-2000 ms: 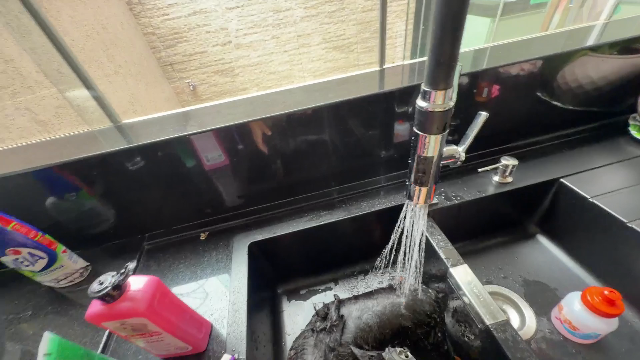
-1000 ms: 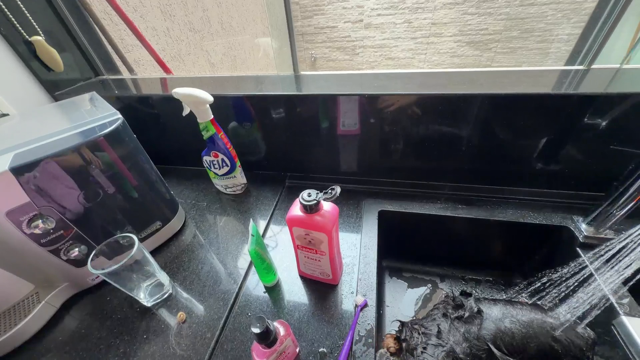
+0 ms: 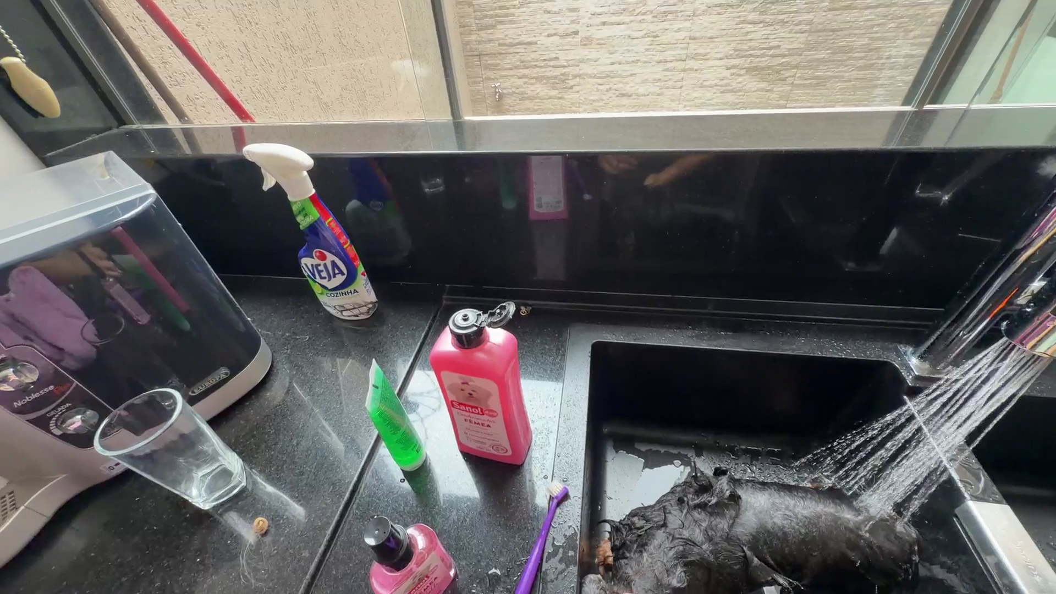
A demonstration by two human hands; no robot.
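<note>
A wet, black-furred animal (image 3: 742,532) lies in the black sink basin (image 3: 742,363), with its lower part cut off by the frame. Water sprays over it from the chrome and black faucet head (image 3: 1027,330) at the right edge. Neither of my hands can be made out directly; a faint reflection of a hand or arm shows in the dark backsplash. Left of the basin stands a pink Sanol bottle (image 3: 483,396) with its cap flipped up. Beside it are a green tube (image 3: 394,421), a purple toothbrush (image 3: 544,536) and a smaller pink bottle (image 3: 412,565) with a black cap.
A Veja spray bottle (image 3: 334,256) stands near the backsplash (image 3: 685,231). At the left are a water dispenser (image 3: 140,305) and a clear glass (image 3: 173,450), with a small brown object (image 3: 261,525) nearby. Part of a second basin (image 3: 1023,445) shows at right.
The view has swung left since the oldest frame, bringing the dispenser and glass in. Water keeps running onto the animal in the basin. The pink bottle's cap was up one second ago too.
</note>
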